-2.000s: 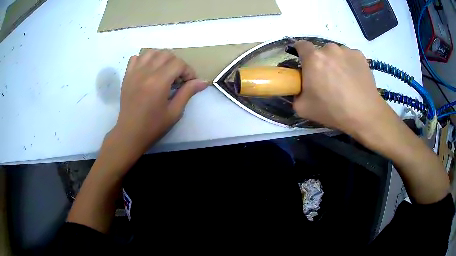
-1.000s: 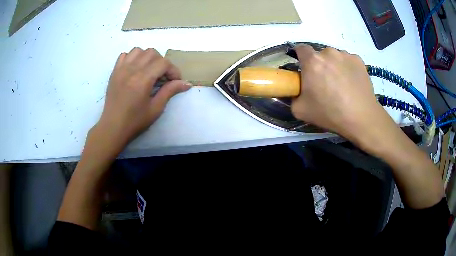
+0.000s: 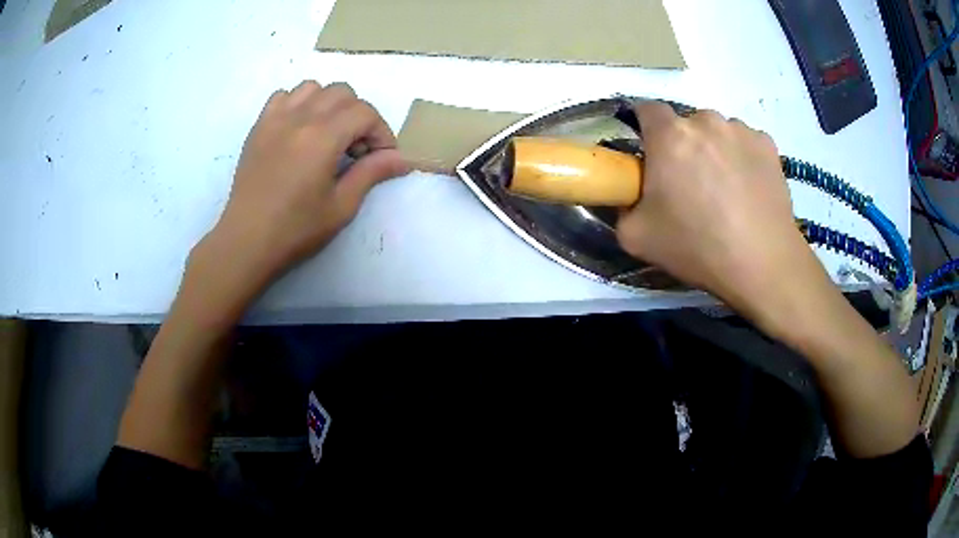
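Observation:
A khaki fabric piece point(image 3: 447, 135) lies flat on the white table point(image 3: 137, 210). Its right part is hidden under the steam iron point(image 3: 584, 226), whose silver point faces left. My right hand point(image 3: 710, 194) is closed around the iron's yellow-orange wooden handle. My left hand point(image 3: 305, 173) is at the piece's left end, with thumb and fingertips pinching its near edge just left of the iron's point. A narrow strip of that near edge shows between my thumb and the iron's point.
A stack of khaki pieces point(image 3: 505, 32) lies at the far middle. More khaki fabric point(image 3: 68, 16) shows at the far left. A dark iron rest point(image 3: 831, 68) is at the far right. Blue spiral-wrapped hoses point(image 3: 847, 247) run off right from the iron. The table's near edge curves below my hands.
Less of the piece shows left of the iron than before. The piece's left end now sits nearer the iron's point. The view has shifted, so the stack and rest appear further right.

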